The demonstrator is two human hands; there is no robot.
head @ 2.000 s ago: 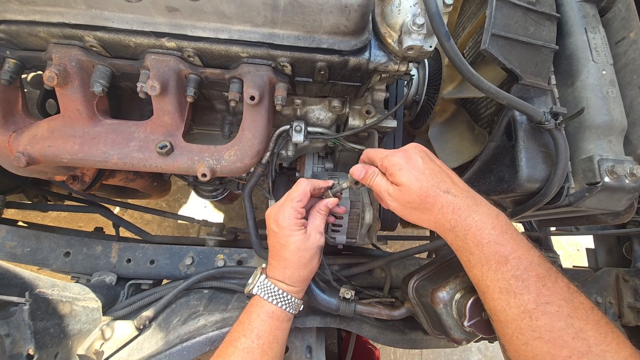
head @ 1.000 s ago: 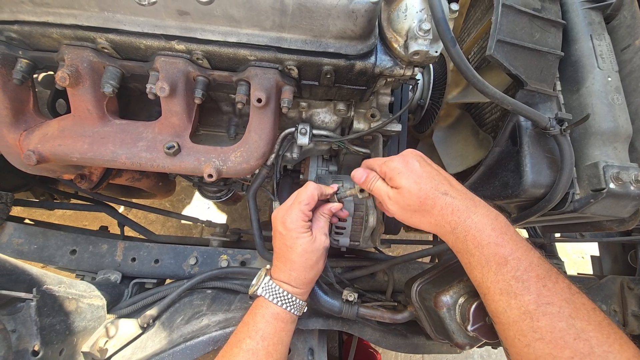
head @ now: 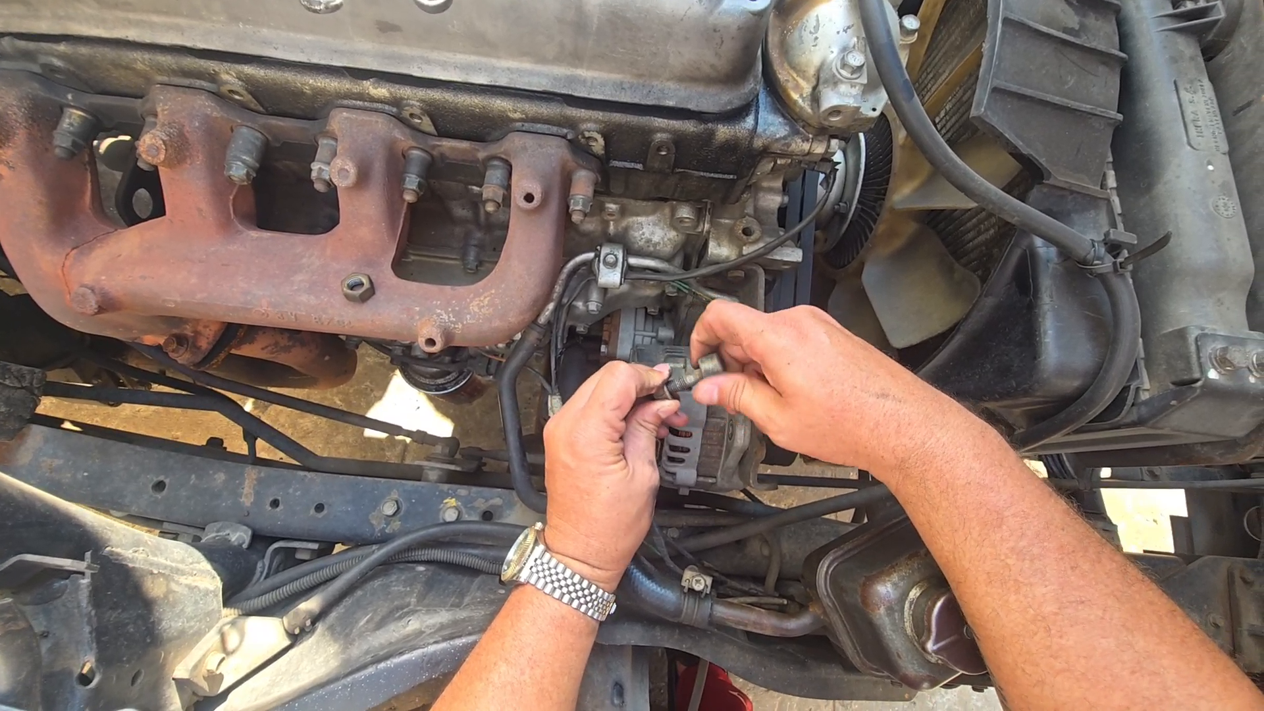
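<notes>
Both hands meet over the alternator [head: 696,444], which is bolted low on the engine's front end. My left hand [head: 607,444], with a metal-band watch on the wrist, pinches one end of a small grey metal fitting [head: 703,371] between thumb and fingertips. The other end of that fitting is between the thumb and bent forefinger of my right hand [head: 790,380]. Its exact kind cannot be told, since the fingers cover part of it. Thin green wires [head: 696,289] run just above my right hand.
A rusty exhaust manifold [head: 247,267] lies at left. The cooling fan [head: 918,286] and its black shroud [head: 1047,99] are at right. A frame rail [head: 276,484], hoses [head: 642,588] and a reservoir with a cap [head: 889,602] lie below; a rubber hose [head: 968,178] arches at upper right.
The fingers of my right hand have shifted around the small fitting, and its forefinger is now more bent. My left hand keeps its pinch at nearly the same place.
</notes>
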